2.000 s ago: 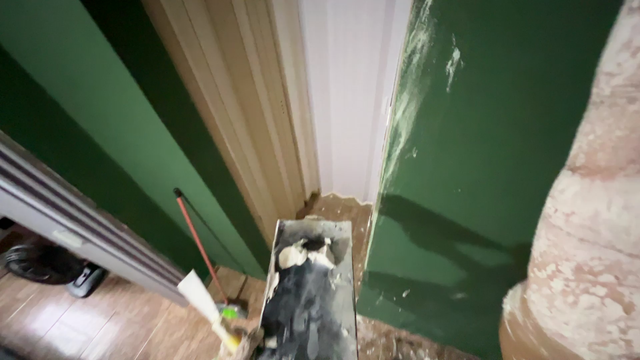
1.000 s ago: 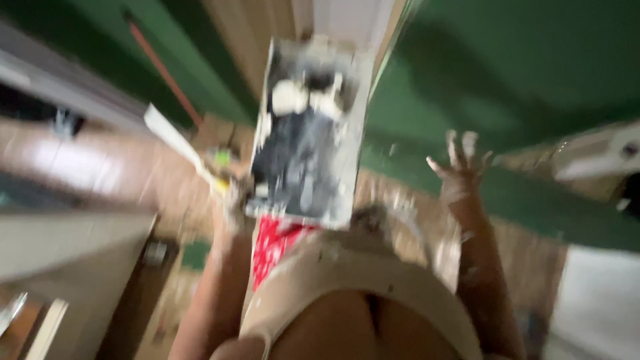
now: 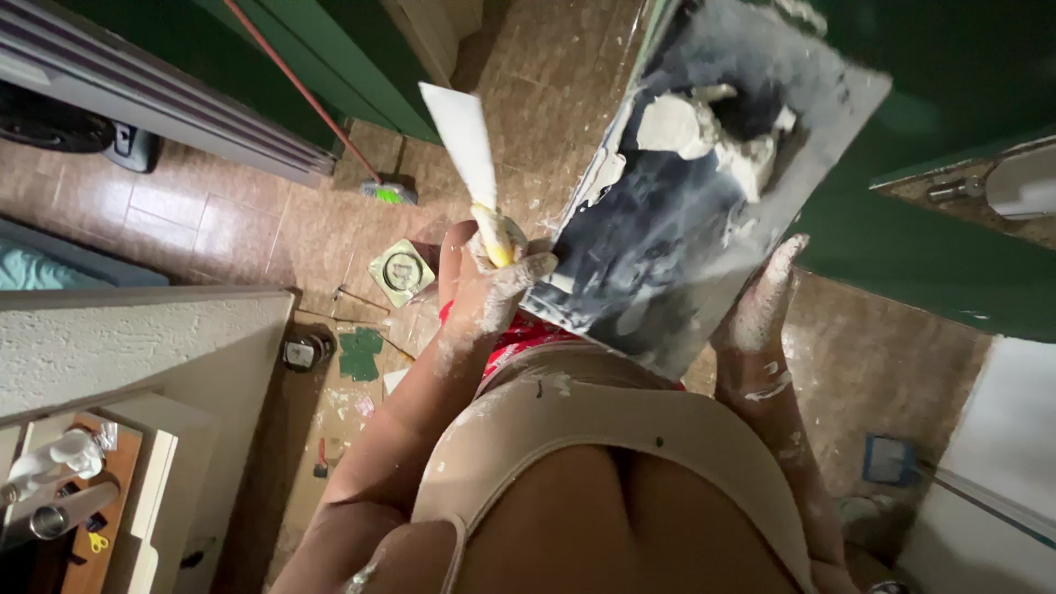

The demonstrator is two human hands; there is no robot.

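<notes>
My left hand point(image 3: 503, 268), smeared with white compound, grips the yellow handle of a putty knife point(image 3: 466, 144). The knife's broad whitish blade points up and away from me. That same hand touches the left edge of a dark rectangular board or tray point(image 3: 643, 223). Thick off-white compound point(image 3: 672, 125) lies in lumps on its far half, with thin smears nearer to me. My right hand point(image 3: 763, 301), also coated in white, rests against the board's right edge with the fingers extended; whether it bears weight there cannot be told. The board hangs over the floor in front of my body.
On the tiled floor stand a square-topped container point(image 3: 402, 273) and a broom point(image 3: 389, 192) with a red handle. Green paint patches point(image 3: 360, 354) and a small brush point(image 3: 321, 462) lie on cardboard. Green walls point(image 3: 932, 272) flank the right. Scissors point(image 3: 97, 541) lie on a shelf at lower left.
The view has tipped down toward my body. My right hand, apart from the board with fingers spread one second ago, is now at its right edge. The putty knife stays in my left hand.
</notes>
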